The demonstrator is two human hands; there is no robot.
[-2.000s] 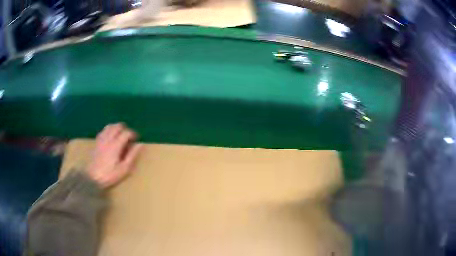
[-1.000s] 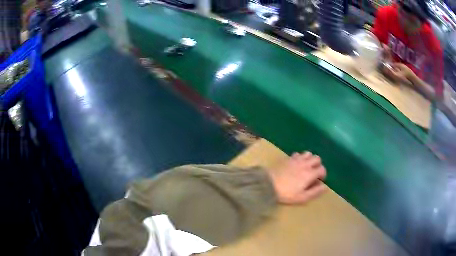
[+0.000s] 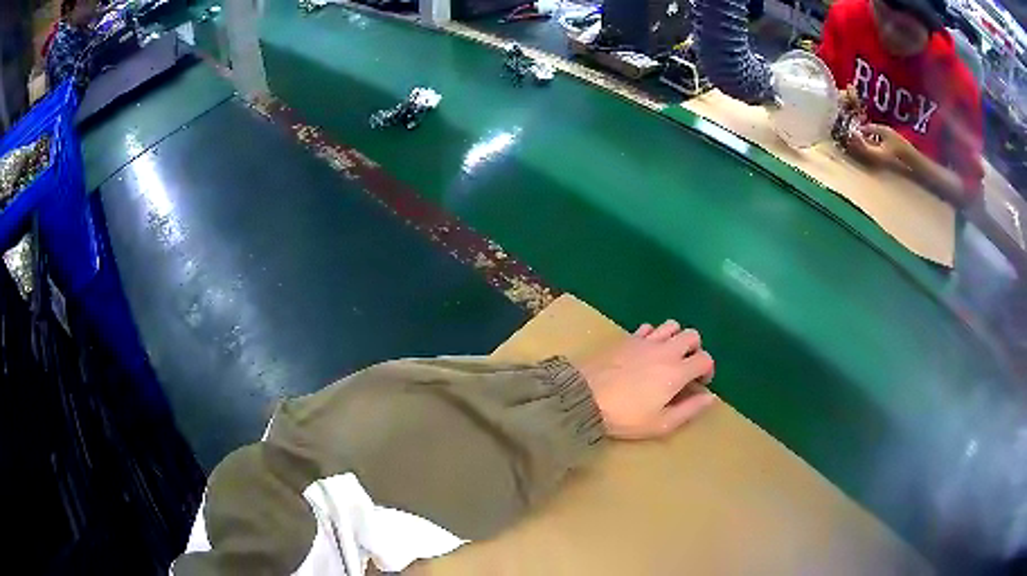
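My left hand (image 3: 653, 380) rests at the far edge of the tan cardboard work mat (image 3: 687, 495), beside the green conveyor belt (image 3: 631, 242). Its fingers are slightly bent over the mat edge, and no object shows in it. What lies under the fingers is hidden. The olive sleeve reaches in from the lower left. My right hand is out of the picture. A small white and dark assembly (image 3: 408, 108) lies on the belt further up, and another assembly (image 3: 526, 66) lies beyond it near the belt's far edge.
Across the belt a person in a red shirt (image 3: 901, 96) holds a small part over another cardboard sheet (image 3: 901, 219), beside a fume hood (image 3: 803, 101) on a grey ribbed hose. A dark green table surface (image 3: 282, 248) and a blue crate (image 3: 73, 214) are at left.
The view has swung left from the mat, bringing the table, crate and red-shirted person into sight. My left hand stays at the mat's edge. The last second shows only a slight view shift.
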